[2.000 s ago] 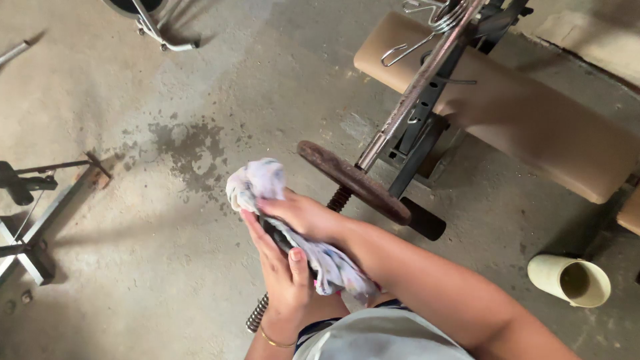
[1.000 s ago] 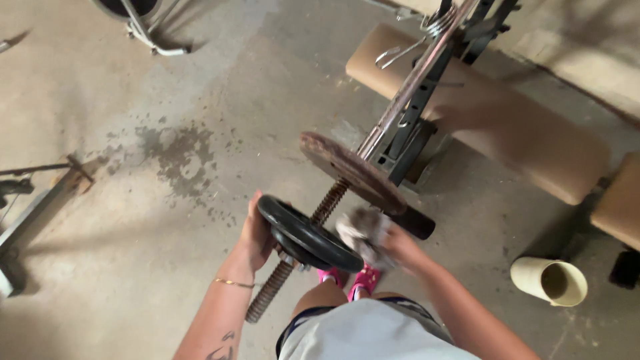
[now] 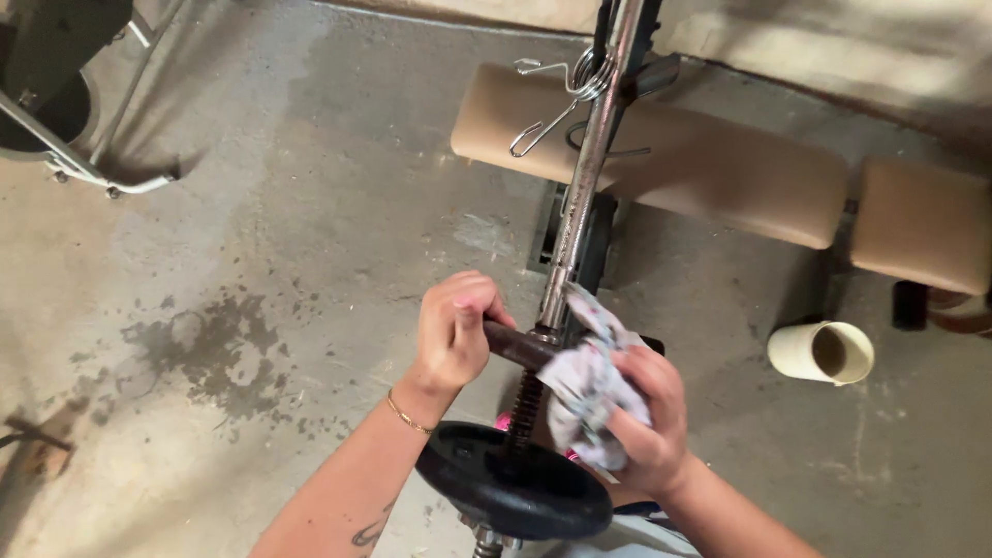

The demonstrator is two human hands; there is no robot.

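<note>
My left hand [image 3: 457, 329] grips the left edge of a rusty weight plate [image 3: 515, 345] on a barbell [image 3: 581, 194]. In my right hand [image 3: 655, 418] is a crumpled, patterned cloth [image 3: 593, 387], pressed against the right side of that same plate and hiding part of it. Nearer to me, a black weight plate [image 3: 515, 484] sits on the bar's threaded end [image 3: 525, 411], with a metal collar [image 3: 488, 535] below it. A spring clip [image 3: 589, 77] is around the bar farther up.
A tan padded bench [image 3: 697, 163] lies beneath the bar, with a second pad [image 3: 922, 225] at its right. On the concrete floor stands a cream container [image 3: 821, 353] with dark contents. Metal-framed equipment [image 3: 54, 147] is at the upper left, and dark wet-looking patches [image 3: 217, 349] mark the floor.
My left hand has moved from the black plate to the rusty one. My right hand has brought the cloth from beside the black plate up to the rusty plate. The view has shifted closer.
</note>
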